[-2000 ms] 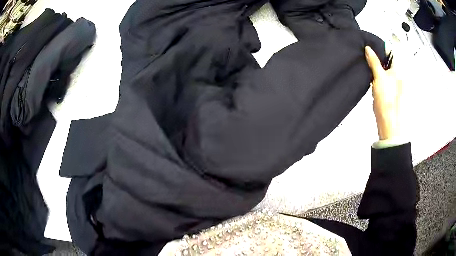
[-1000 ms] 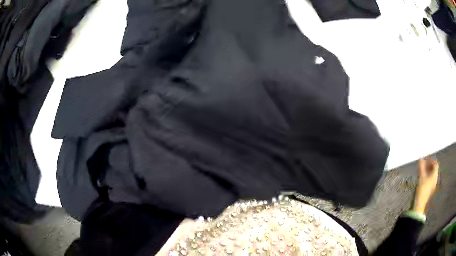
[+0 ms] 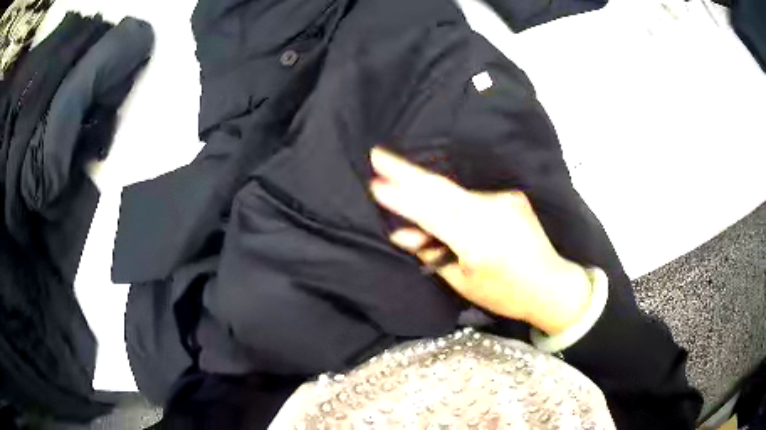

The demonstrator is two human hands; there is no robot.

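A dark coat (image 3: 302,277) lies spread and folded over the table in front of me. A small white square sticker (image 3: 481,81) is on its upper right part, and a round button (image 3: 289,58) shows near the top. My right hand (image 3: 470,235) lies over the middle of the coat, index finger extended to the left and lower fingers curled. A small dark bit shows by the curled fingers; whether it is a held tool or cloth is unclear. My left hand is not in view.
A heap of dark garments (image 3: 71,168) lies at the left. The white table top (image 3: 663,143) shows at the right, with more dark cloth (image 3: 546,10) at the far edge. Speckled grey floor (image 3: 714,294) is at the lower right.
My right hand has come from beyond the table's right edge onto the coat. The coat's right part has drawn in to the left, and a button now shows clearly.
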